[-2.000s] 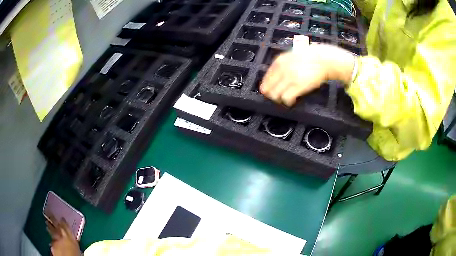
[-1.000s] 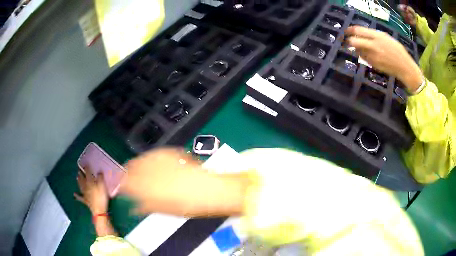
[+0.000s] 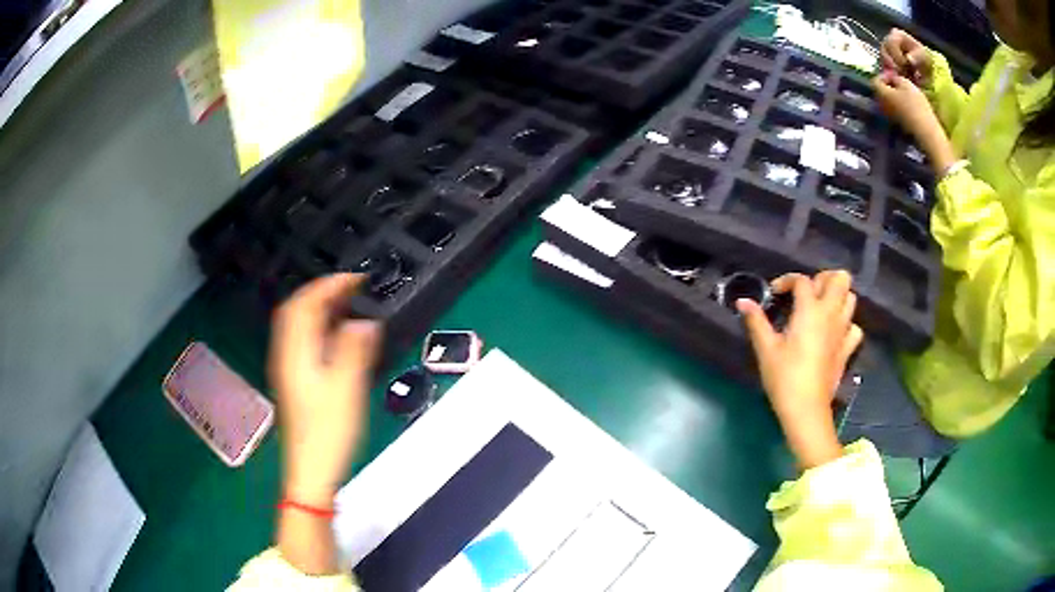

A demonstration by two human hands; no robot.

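Note:
My left hand (image 3: 318, 382), slightly blurred, is raised at the near corner of the left foam tray (image 3: 399, 330), fingers bent and apart, with nothing seen in it. My right hand (image 3: 806, 347) is at the right end of the lower right foam tray (image 3: 694, 330), thumb and fingers down over a pocket. A round smartwatch (image 3: 740, 289) shows in the pocket beside my thumb. The fingers hide what is under them, so a grip cannot be told. The upper foam tray (image 3: 723, 237) rests on the lower one and holds film-covered watches.
A pink phone (image 3: 220, 405), a square pink-rimmed watch (image 3: 451, 350) and a round black watch (image 3: 408, 393) lie on the green bench. A white sheet (image 3: 683, 520) bears a black strip (image 3: 457, 509) and a blue square (image 3: 495, 559). Another person (image 3: 983, 254) stands right.
My left hand has left the phone and risen to the right. My right hand has swung from the left across to the lower right tray. The other person's hand has drawn back from the upper tray.

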